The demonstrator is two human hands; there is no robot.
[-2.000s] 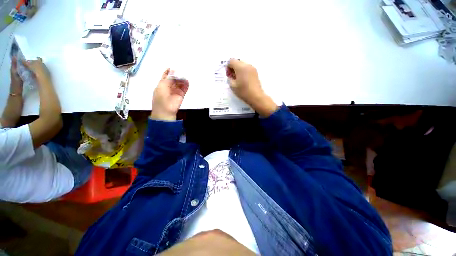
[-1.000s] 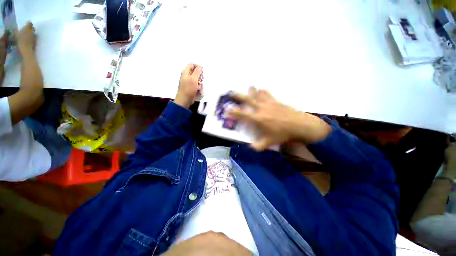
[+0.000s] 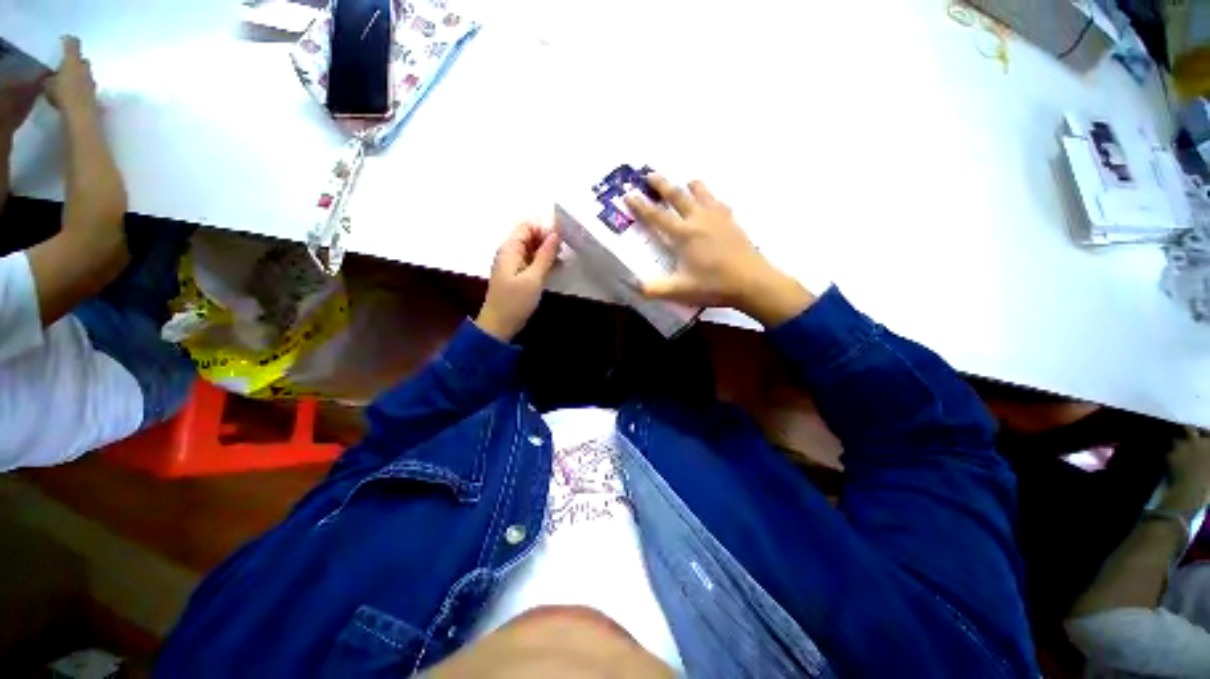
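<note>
A white retail box (image 3: 618, 260) with a dark purple picture on its upper face lies at the table's front edge, set at a slant, its narrow side facing me. My right hand (image 3: 703, 248) lies over the box with fingers spread on the printed face and the thumb at its near edge. My left hand (image 3: 520, 271) is at the box's left end, fingertips pinched together at the corner. Whether something small is between those fingertips cannot be told.
A smartphone (image 3: 361, 60) lies on a patterned pouch (image 3: 422, 53) at the left. Boxes (image 3: 1123, 179) are stacked at the right beside crumpled clear plastic (image 3: 1190, 272). Yellow bands (image 3: 989, 43) lie at the far side. Other people's arms show at left and right; a red stool (image 3: 219, 431) stands below left.
The box was flat under my right hand, then lifted and blurred off the table edge; now it is at the edge, slanted. My left hand has moved right to its end. The view has shifted.
</note>
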